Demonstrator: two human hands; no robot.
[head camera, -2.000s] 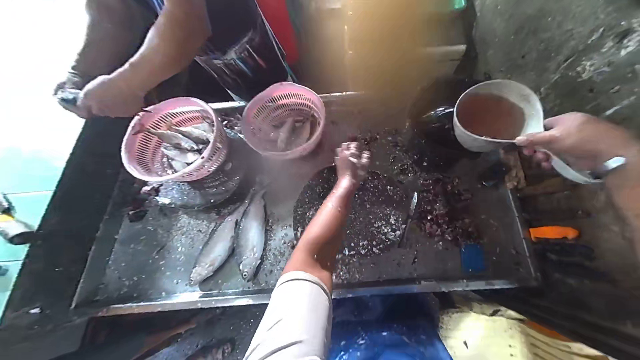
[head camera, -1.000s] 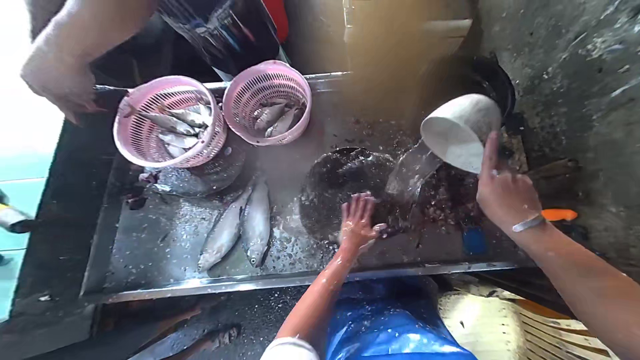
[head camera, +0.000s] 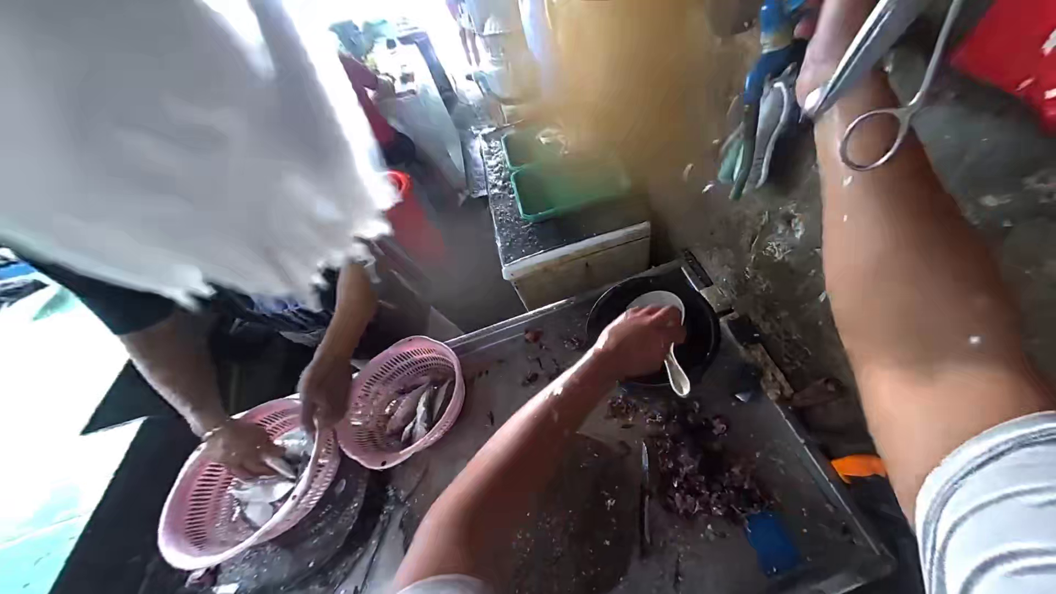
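My left hand grips a white plastic dipper inside a black bucket at the tray's far corner. My right arm is raised at the right edge; my right hand, mostly hidden or cut off at the top, is close to hanging tools with blue parts. Metal scissors hang in front of that forearm. Below my left forearm lies a dark round board, with a knife along its right side. Dark red fish waste is heaped beside the knife.
A co-worker's hands are in the left pink basket of fish. Another pink basket holds fish beside it. A blue object lies near the metal tray's right edge. Green trays stand on a box beyond.
My right hand has let go of the dipper and moved up to the hanging tools. My left hand has gone from the round board to the dipper. The view has shifted strongly.
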